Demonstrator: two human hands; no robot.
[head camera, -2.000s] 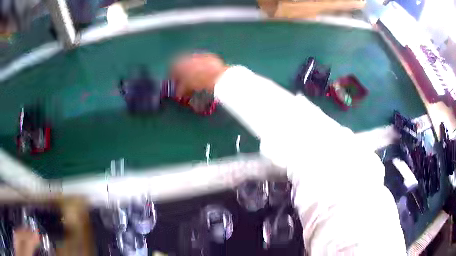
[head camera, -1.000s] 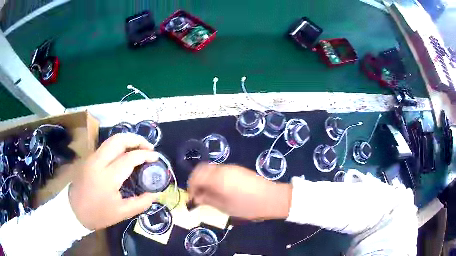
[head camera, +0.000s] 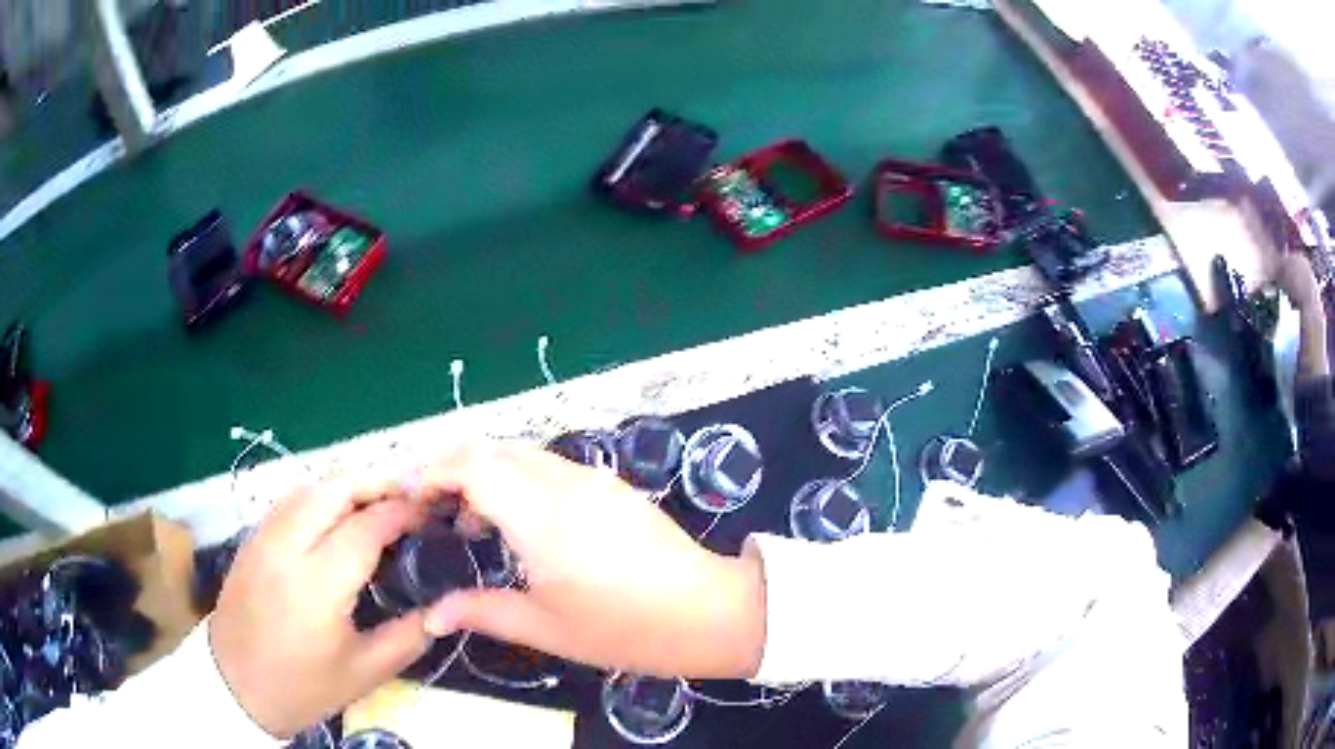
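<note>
My left hand (head camera: 300, 600) and my right hand (head camera: 586, 563) are together at the lower left over the black mat. Between their fingers they hold a dark round speaker (head camera: 436, 563), partly hidden by the fingers. A pale lead hangs from near it. More silver-rimmed speakers lie on the mat, one (head camera: 722, 465) just right of my right hand and one (head camera: 647, 705) below it. A cream paper sheet (head camera: 461, 724) lies below my hands.
Red shells (head camera: 783, 195) with green boards and black shells (head camera: 655, 158) lie on the green belt (head camera: 483, 264), beyond the pale rail (head camera: 688, 378). A cardboard box (head camera: 164, 563) of dark speakers is at left. Black housings (head camera: 1157, 395) lie at right, near another person's arm (head camera: 1306, 315).
My right hand has come over to the speaker in my left hand, and both now hold it. The view has shifted, and the shells on the belt appear further left.
</note>
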